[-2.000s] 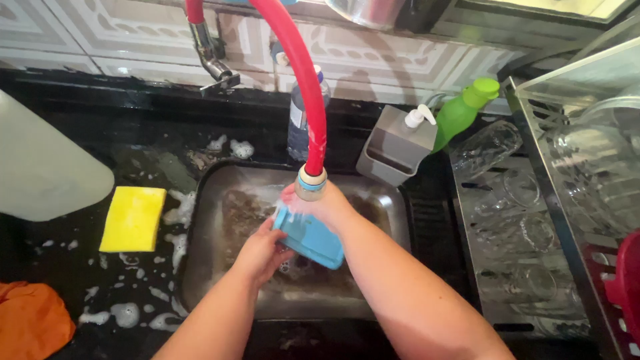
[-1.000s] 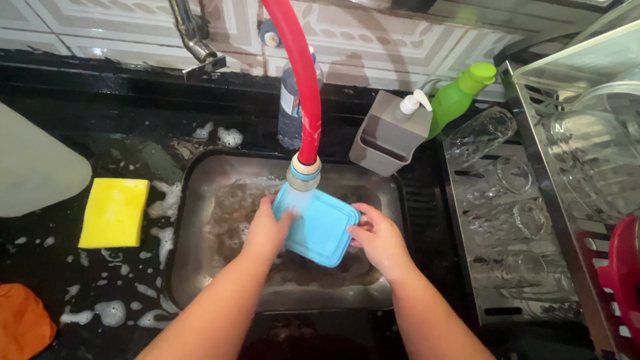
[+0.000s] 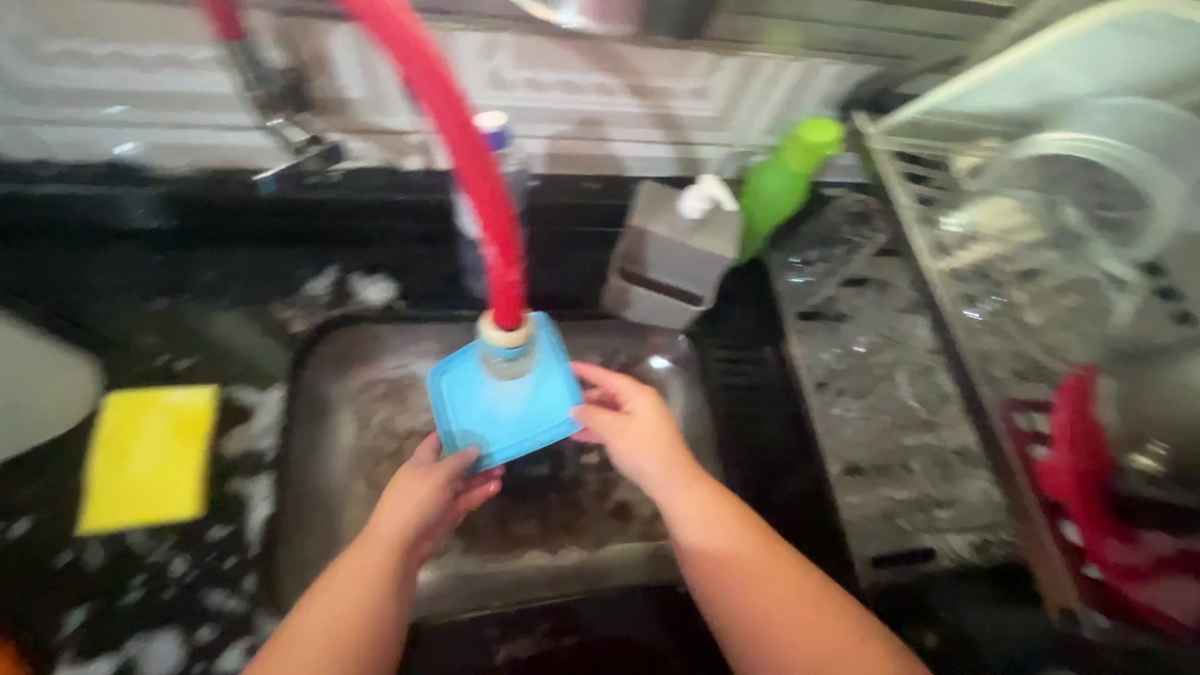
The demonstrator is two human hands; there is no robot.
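A light blue plastic lid [image 3: 511, 408] is held over the stainless steel sink [image 3: 347, 562] and tilted. My left hand [image 3: 441, 492] grips its lower left corner, thumb on top. On the right edge, my right hand [image 3: 628, 422] pinches it between thumb and fingers. Directly above the lid hangs the nozzle [image 3: 506, 347] of a red hose faucet [image 3: 469, 159], and water appears to fall from it onto the lid. The view is blurred, so the flow is hard to make out.
A yellow sponge cloth [image 3: 150, 459] lies left on the black counter, among suds. Behind the sink stand a clear bottle [image 3: 473, 225], a grey soap dispenser [image 3: 670, 258] and a green bottle [image 3: 787, 183]. A dish rack [image 3: 975, 394] with glassware occupies the right side.
The blue lid has been turned since one second ago. My left hand has moved from near the nozzle to the lid's lower left corner; my right hand still holds the right edge.
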